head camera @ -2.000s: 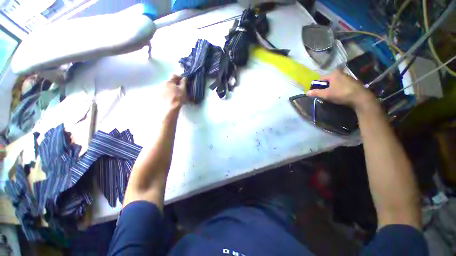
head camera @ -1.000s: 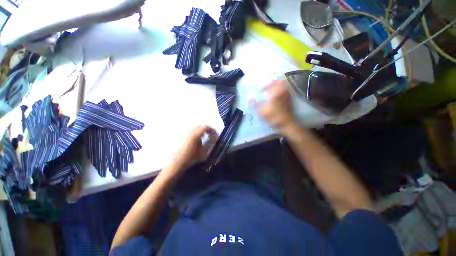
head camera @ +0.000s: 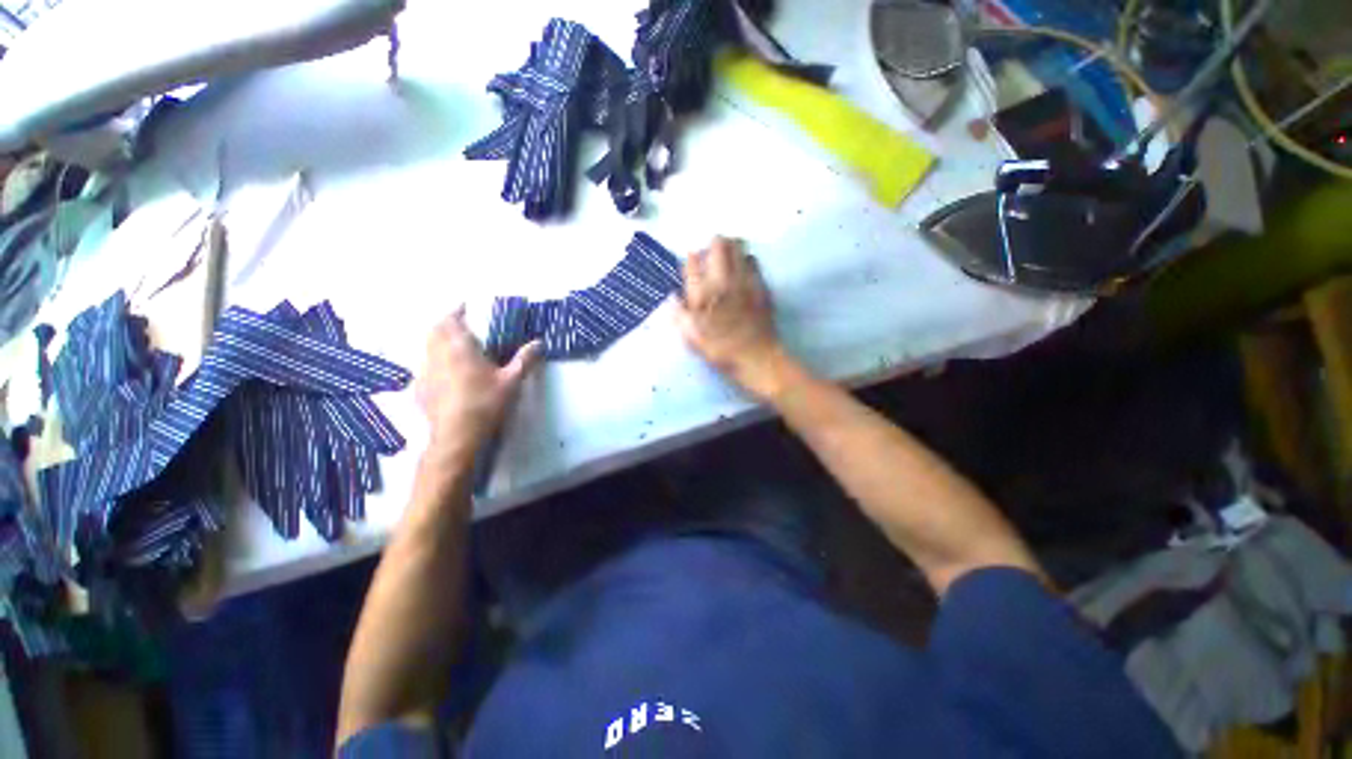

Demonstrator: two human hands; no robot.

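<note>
A curved navy band with thin white stripes (head camera: 593,307) lies on the white table in front of me, arched downward. My left hand (head camera: 478,378) is at its left end, with thumb and fingers on the cloth; a part of the band hangs or lies below that hand. My right hand (head camera: 722,307) rests at its right end, fingers together on or against the edge. Whether the fingers pinch the cloth is hard to see. The steam iron (head camera: 1060,230) stands at the right end of the table, with no hand on it.
A heap of striped pieces (head camera: 282,400) lies at the left. Another striped bundle (head camera: 549,119) lies at the far side, near a yellow strip (head camera: 845,131). A grey iron-shaped rest (head camera: 919,52) and hoses are at the back right. A white sleeve board (head camera: 178,67) is at the back left.
The iron was released between the first two frames. The band, folded and hanging toward the front edge a second ago, now lies spread in an arch. Both hands have moved to its ends.
</note>
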